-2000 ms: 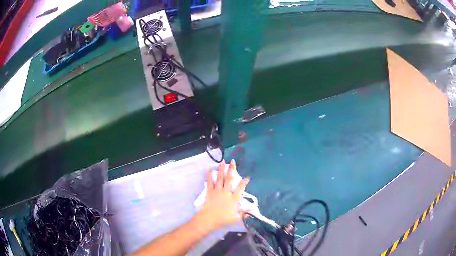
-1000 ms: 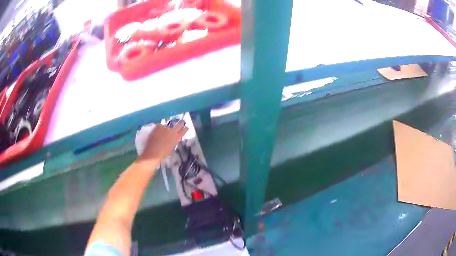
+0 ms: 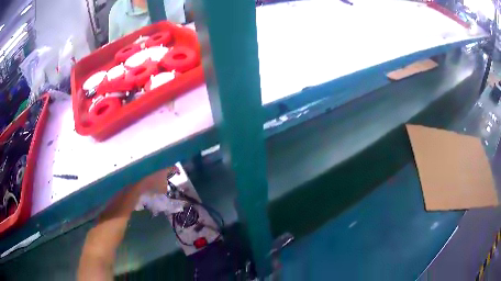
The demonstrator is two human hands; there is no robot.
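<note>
My left hand [image 3: 151, 184] reaches in from the lower left to the top end of the long silver-white unit, just below the upper shelf's edge. It is blurred, and a crumpled white cloth [image 3: 162, 203] hangs at it, beside the unit. The fan-cooled power unit [image 3: 189, 215] lies on the green bench with black cords looped over its round grille. Its red switch [image 3: 200, 242] faces up, and its black end [image 3: 217, 263] is nearest me. My right hand is not in view.
A green post [image 3: 236, 137] stands just right of the unit. The upper shelf [image 3: 329, 49] holds a red tray [image 3: 88, 129] of round parts and another red tray [image 3: 26, 186]. A cardboard sheet [image 3: 453, 167] lies at right. A person [image 3: 122, 19] is behind the shelf.
My left hand has moved from the near white sheet up to the unit's far end, then slightly left and down, with the cloth. The view has tilted up, showing the upper shelf and trays.
</note>
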